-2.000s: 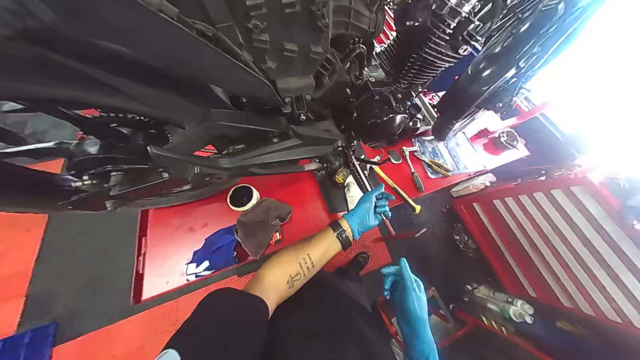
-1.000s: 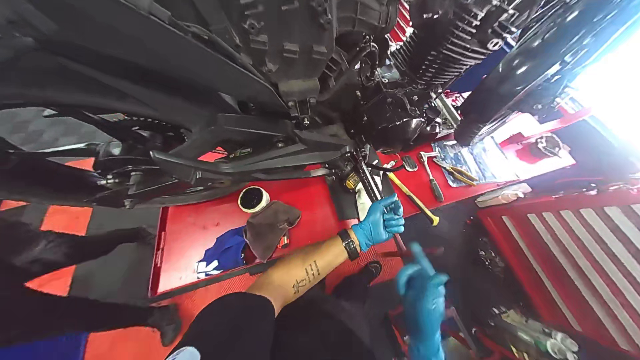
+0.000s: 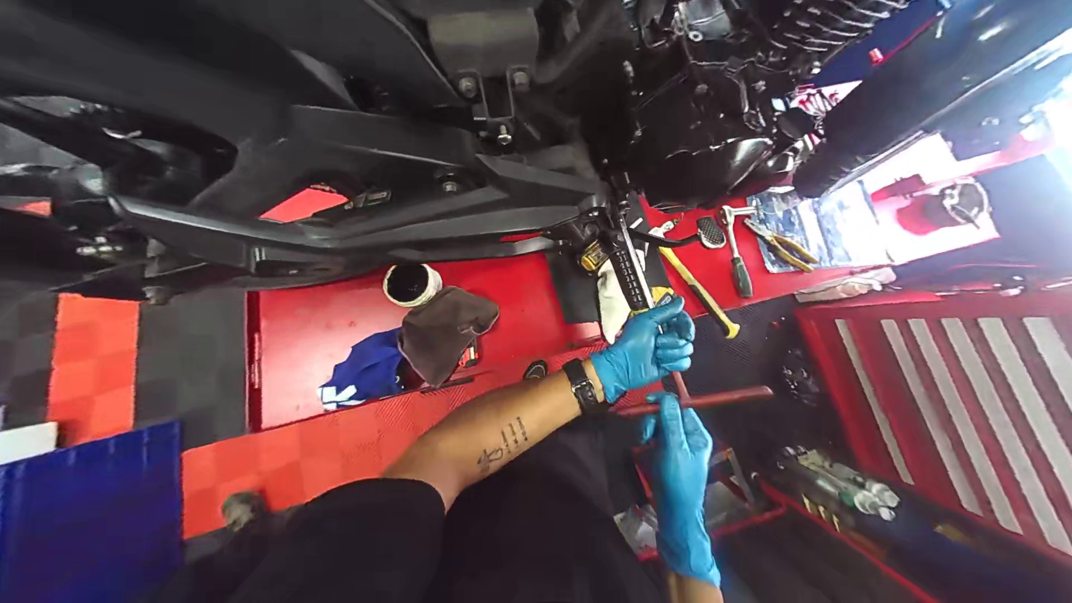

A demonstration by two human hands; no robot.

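Note:
A long T-handle wrench, with a metal shaft and red crossbar, runs down from beneath the black motorcycle. My gloved left hand is closed around its shaft. Just below, my gloved right hand has its fingertips at the crossbar; whether they grip it is unclear. Where the shaft's upper end meets the machine is hidden. Close to the shaft are a black ribbed footpeg or pedal rubber, a white cloth and a black-and-yellow tool part.
On the red lift platform lie a yellow-handled tool, a ratchet, pliers, a brown cloth, a blue cloth and a round white container. A red tool cabinet stands at right.
My right hand, blurred beside the wrench a second ago, is now at the crossbar. My left hand stays on the shaft. A dark shape at the far left has mostly gone from view.

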